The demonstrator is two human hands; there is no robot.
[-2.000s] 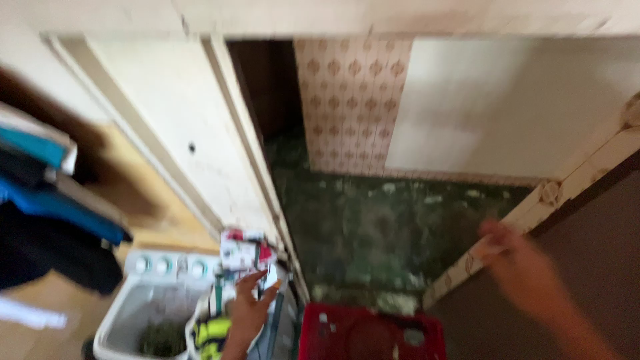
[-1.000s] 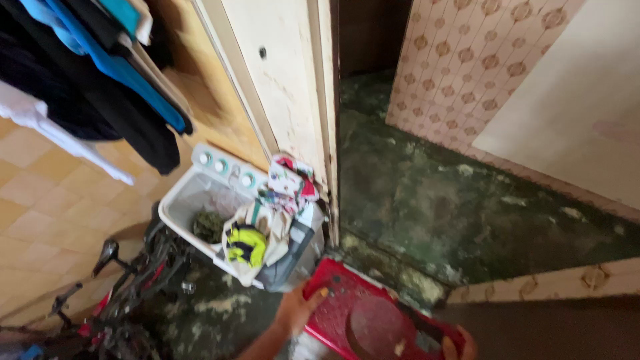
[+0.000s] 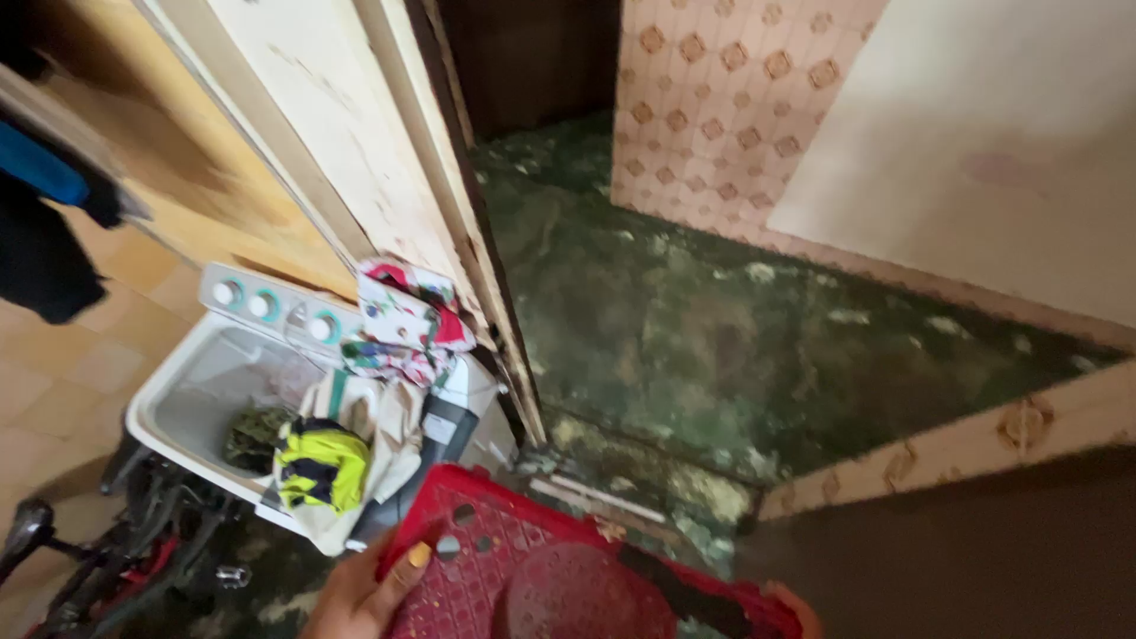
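Note:
A red plastic crate-like item (image 3: 532, 532) with a gridded panel, a round raised part and several holes lies at the bottom centre, cut off by the lower edge. My left hand (image 3: 368, 581) grips its left side, thumb on top. At its right corner, the fingers of my right hand (image 3: 792, 608) curl around the edge; the rest of that hand is hidden. Just left of the red item stands a white washing machine (image 3: 191, 355) with its tub open. A yellow and black garment (image 3: 324, 466) lies over pale cloth on it, with a floral cloth (image 3: 404, 306) behind.
Beyond the doorway lies a worn green floor (image 3: 666, 337) beside a tiled wall (image 3: 701, 115). A white door frame (image 3: 346, 115) rises behind the machine. Bicycle parts (image 3: 133, 541) stand at the lower left, and dark clothes (image 3: 44, 257) hang at the left edge.
Two seconds ago both hands were apart from the red item; now they hold it by its sides. The view has swung and come closer to the washing machine.

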